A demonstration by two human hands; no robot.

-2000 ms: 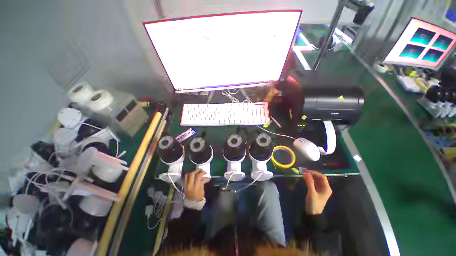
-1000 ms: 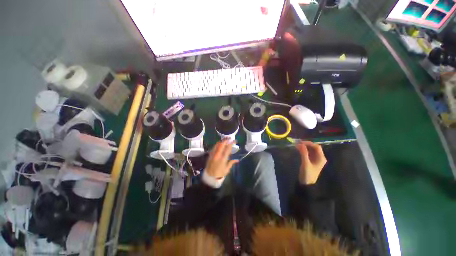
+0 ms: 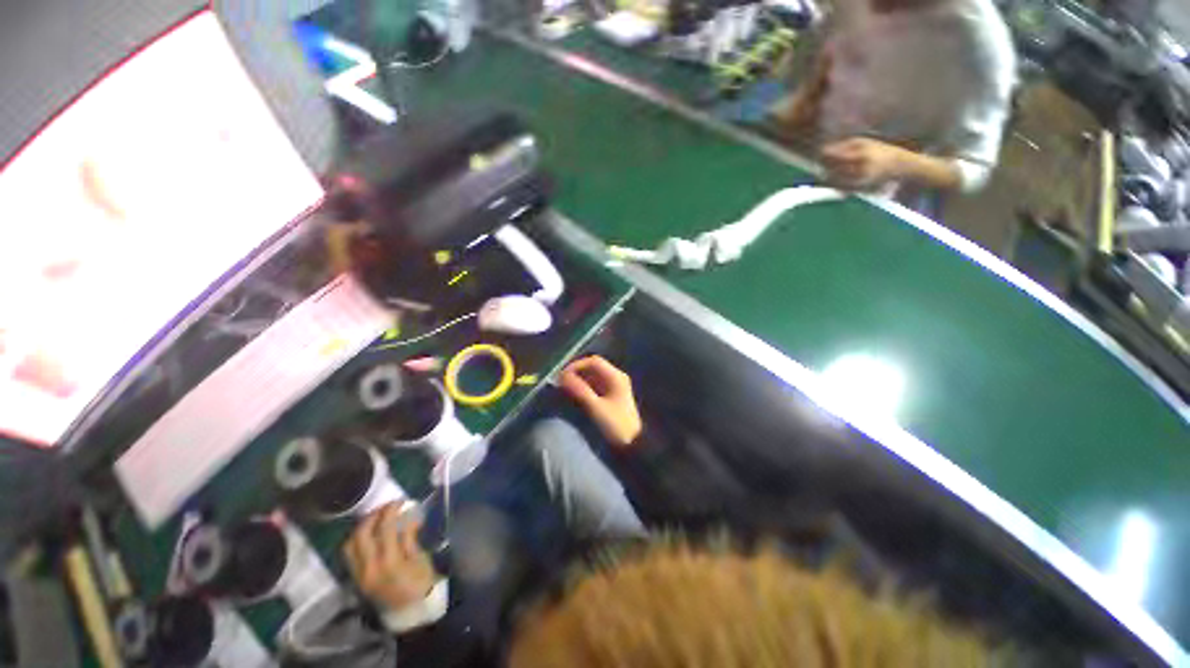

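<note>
Several white-and-black security cameras (image 3: 342, 475) stand in a row along the bench's front edge. My left hand (image 3: 394, 559) is at the base of one camera near the middle of the row, its fingers against or beside the base; the blur hides whether it grips. My right hand (image 3: 607, 399) is raised just off the bench edge, right of the yellow tape roll (image 3: 479, 375), thumb and fingertips together. Whether something small is between them cannot be made out. A thin white cord hangs from the camera nearest the tape roll.
A black label printer (image 3: 450, 183), white mouse (image 3: 516, 315), keyboard (image 3: 248, 392) and bright monitor (image 3: 144, 196) are on the bench. Beyond it runs a green conveyor (image 3: 783, 300) with metal edges. A person (image 3: 914, 91) across it holds a long white ribbon (image 3: 731, 240) lying over the belt.
The view has swung right and tilted, bringing in the conveyor, the person and the white ribbon. My left hand remains by the camera bases. My right hand stays near the bench edge, fingertips together.
</note>
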